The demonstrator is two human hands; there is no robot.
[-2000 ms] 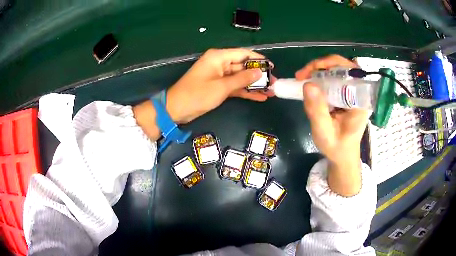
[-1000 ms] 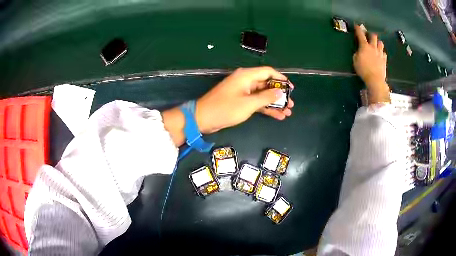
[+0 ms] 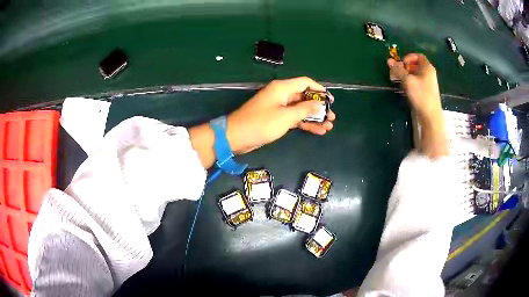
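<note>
My left hand [image 3: 278, 113] holds an open smartwatch housing [image 3: 317, 106] at the back of the dark work surface, thumb on its white part, gold-orange area showing. My right hand [image 3: 419, 78] is over the near edge of the green belt. It pinches a small flat piece with a gold-brown tail [image 3: 394, 53], which looks like a battery with flex; the fingers partly cover it. Several open housings [image 3: 285, 205] with white blocks lie in a cluster in front of me. The glue syringe [image 3: 480, 146] lies at the right on the white perforated tray.
Two black glossy modules [image 3: 270, 53] and a small white bit [image 3: 218, 58] lie on the green belt [image 3: 174, 35]. Another housing [image 3: 374, 31] lies near my right hand. A red compartment tray [image 3: 26, 174] and white paper [image 3: 84, 122] are left; the dispenser controller [image 3: 493, 180] is right.
My right hand has let go of the syringe, reached to the belt, and now draws back with the small piece pinched. My left hand still holds the housing. The belt items have shifted left.
</note>
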